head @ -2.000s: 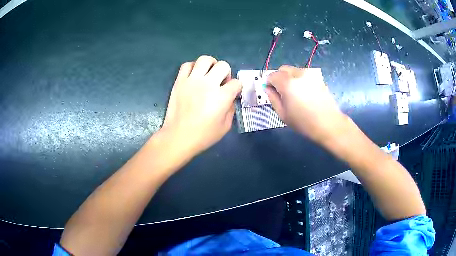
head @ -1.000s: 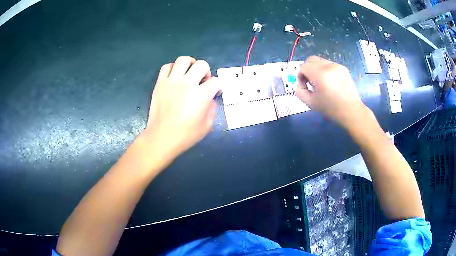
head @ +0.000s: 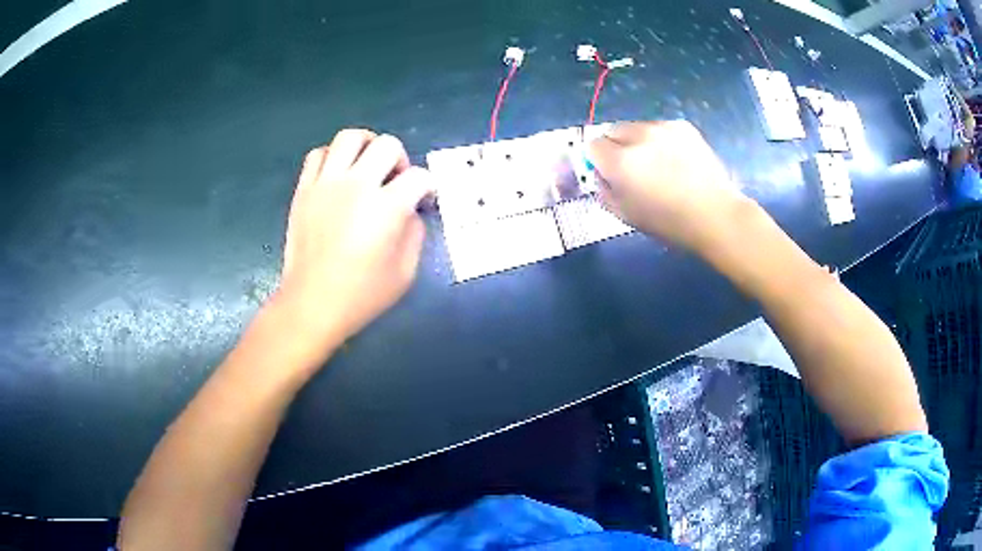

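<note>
Two silver-grey heatsink modules lie side by side on the dark belt. The left heatsink module (head: 501,199) shows a flat face with holes and ribbed fins below. The right heatsink module (head: 592,221) is partly hidden by my right hand (head: 657,172), whose fingertips are at a small blue piece (head: 589,165) on its face; whether they grip it is unclear. My left hand (head: 361,221) has its bent fingertips at the left heatsink's left edge. Red leads run up from both modules to white plug connectors (head: 515,56).
More heatsink modules (head: 777,104) lie farther right on the belt (head: 215,129). A parts crate (head: 705,452) with shiny packing stands below the near belt edge. A dark slotted crate (head: 948,312) is at the right. Part of a person in blue (head: 962,178) shows at the far right.
The modules and their leads have shifted left in view. My right hand moved off the left module, uncovering its face, and is now over the right one. My left hand stays beside the left module.
</note>
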